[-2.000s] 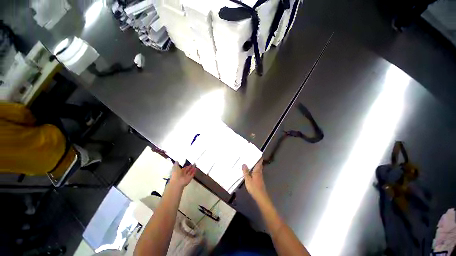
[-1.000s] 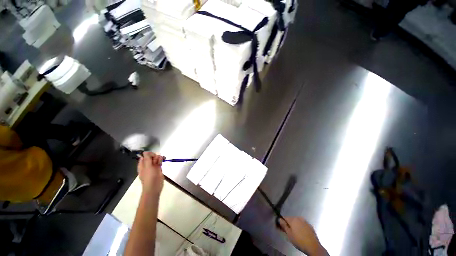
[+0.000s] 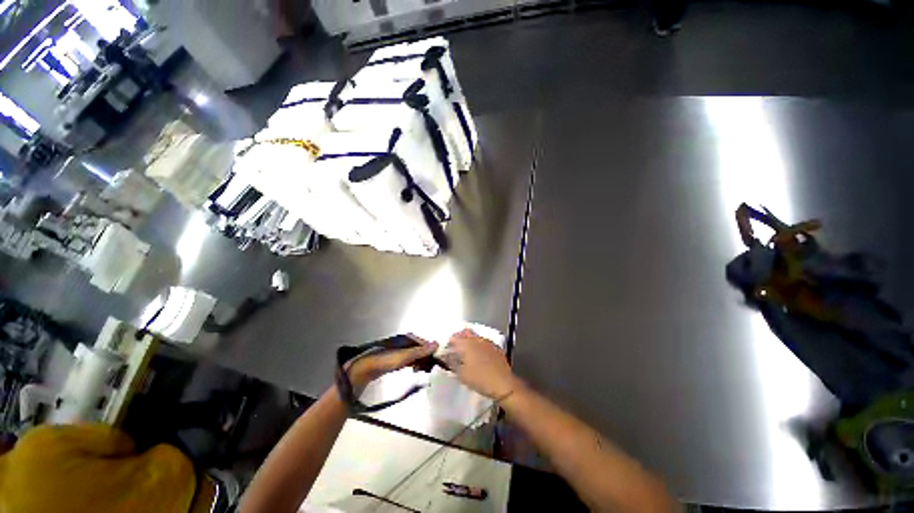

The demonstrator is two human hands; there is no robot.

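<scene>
A white layered stack [image 3: 446,401] lies at the near edge of the metal table, partly hidden by my hands. A black tie strip [image 3: 386,347] is looped around my left hand and meets between my hands on top of the stack. My left hand [image 3: 393,362] holds the strip. My right hand [image 3: 475,361] is at the strip's crossing, fingers closed on it; the fingertips are partly hidden. Large white bundles [image 3: 376,150] with black ties stand at the back of the table.
Dark folded fabric with brown straps [image 3: 817,311] lies on the metal table [image 3: 621,301] at the right. Small snips [image 3: 465,490] lie on the cream table [image 3: 381,461]. A person in a yellow top [image 3: 90,471] is at the lower left. A small white stack [image 3: 180,314] is at the left.
My hands were apart, pulling the strip out to both sides; now they are together over the stack with the strip looped. The view has tilted up, showing more of the room.
</scene>
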